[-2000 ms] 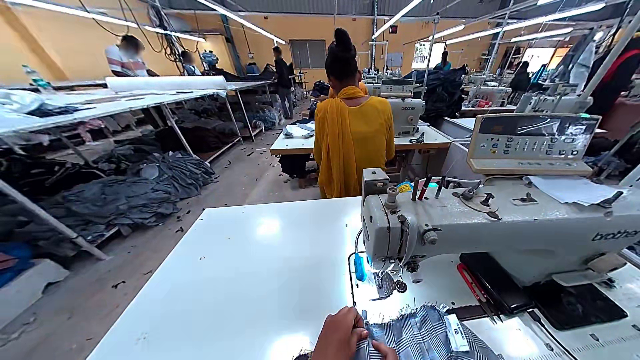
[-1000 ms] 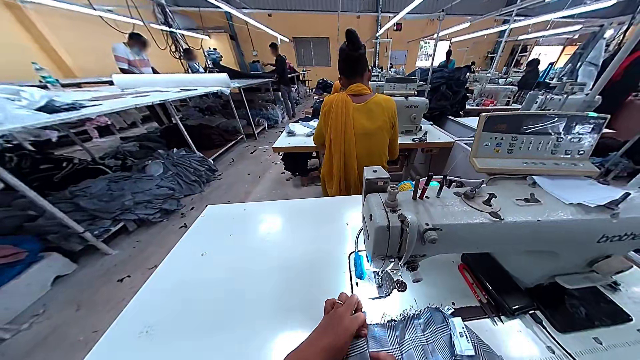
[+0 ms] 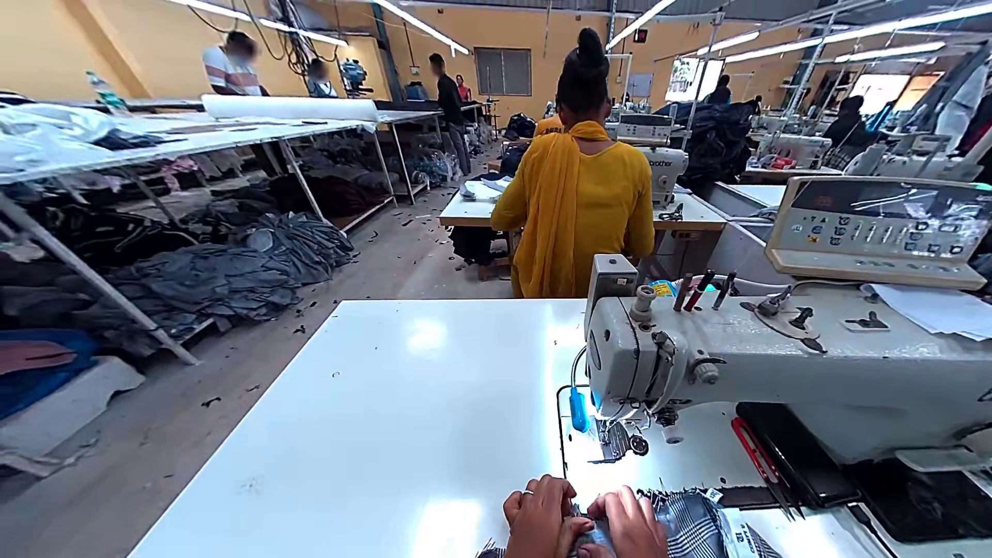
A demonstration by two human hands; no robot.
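At the bottom of the head view, my left hand (image 3: 540, 515) and my right hand (image 3: 626, 523) sit side by side, both pinching a grey checked cloth piece (image 3: 694, 521) with frayed edges. A white label bearing writing (image 3: 736, 533) lies on the cloth right of my right hand. Just beyond my fingers stands the Brother sewing machine (image 3: 744, 356), its presser foot (image 3: 616, 443) over the lit needle plate and apart from the cloth. A small blue lamp (image 3: 578, 409) hangs beside the needle area. Part of the cloth lies hidden under my hands.
A white table top (image 3: 387, 403) spreads left of the machine. Red-handled tweezers (image 3: 763, 465) and a black phone-like object (image 3: 798, 457) lie under the machine arm. A control panel (image 3: 883, 229) tops the machine. Ahead sits a person in yellow (image 3: 589, 201); grey garments (image 3: 225, 267) are heaped at left.
My right hand, largely out of sight one second ago, now shows beside the left one on the cloth. The left hand has moved slightly down from the needle area.
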